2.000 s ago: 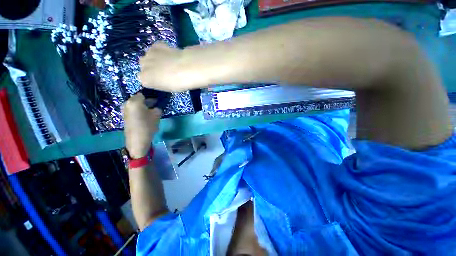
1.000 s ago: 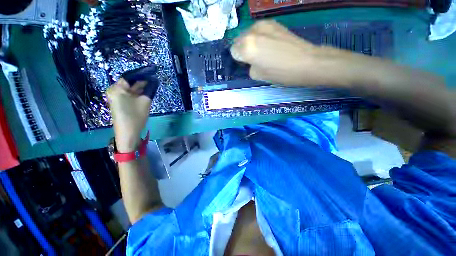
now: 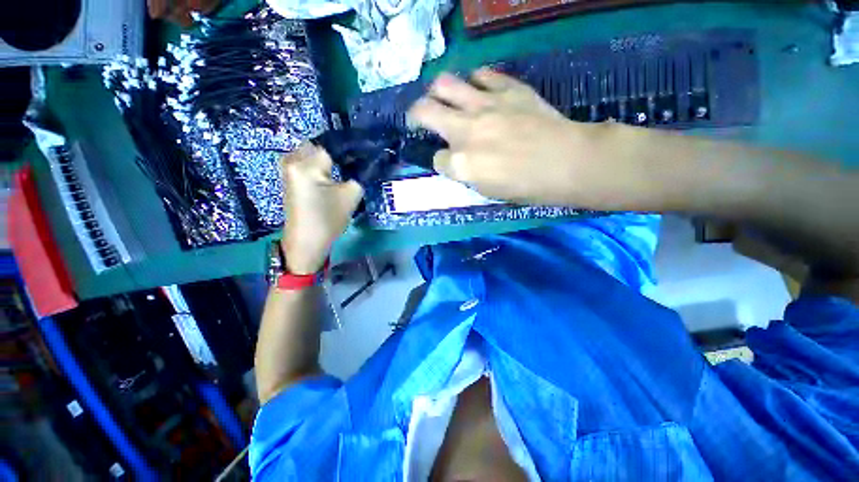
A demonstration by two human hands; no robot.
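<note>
My left hand [image 3: 316,202], with a red wristband, is closed on a blurred dark object [image 3: 363,155] above the left end of the black assembly jig [image 3: 735,80]. My right hand [image 3: 509,136] is over the jig's left part, palm down, fingertips beside the dark object. Whether it holds anything cannot be told. The silver ribbed bar [image 3: 429,195] lies along the jig's near edge, partly under my right hand and forearm. Upright dark slots with small black parts show in the jig's right part.
Left of the jig, a black tray holds tiny silver screws [image 3: 259,193] and black leads with white ends [image 3: 226,71]. Farther left are a toothed white strip [image 3: 85,207] and a red bin [image 3: 40,245]. A crumpled white cloth [image 3: 391,42] and an orange-brown board [image 3: 537,11] lie behind.
My left hand has moved right, from the screws to the jig's left end, with the dark object. My right hand has come lower over the jig, close to it.
</note>
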